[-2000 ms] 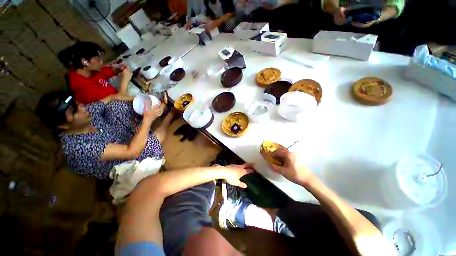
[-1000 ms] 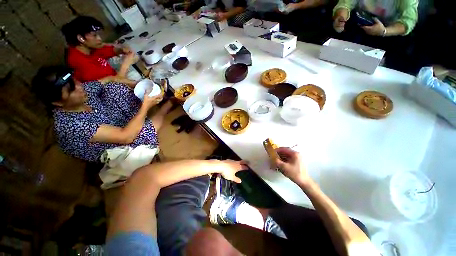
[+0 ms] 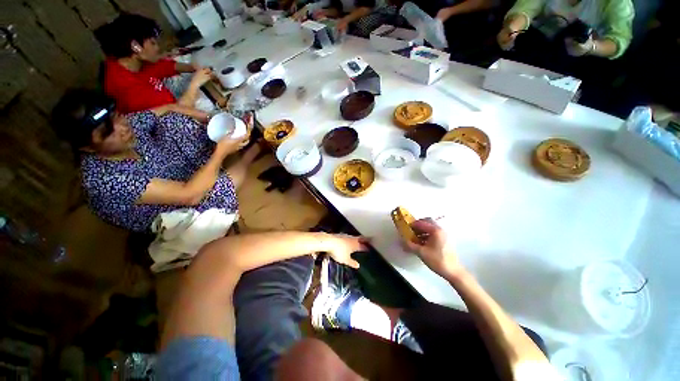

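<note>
My right hand (image 3: 431, 244) grips a yellow-brown round piece (image 3: 403, 222), tilted nearly edge-on, over the table near its front edge. A thin stick-like thing shows by the fingertips, too small to name. My left hand (image 3: 345, 249) rests at the table edge with fingers apart and nothing seen in it. A hollow yellow-brown dish with a dark square (image 3: 353, 178) lies beyond my hands. A round carved piece (image 3: 561, 159) lies farther right.
White tubs (image 3: 451, 163) and dark brown round pieces (image 3: 341, 141) stand across the middle. A large translucent tub (image 3: 616, 298) is at right. White cartons (image 3: 531, 85) line the far side. Several people sit around; one at left holds a white bowl (image 3: 221, 128).
The held piece has turned from showing its face to nearly edge-on, and stays in my right hand. My left hand stays at the table edge. The view has shifted slightly.
</note>
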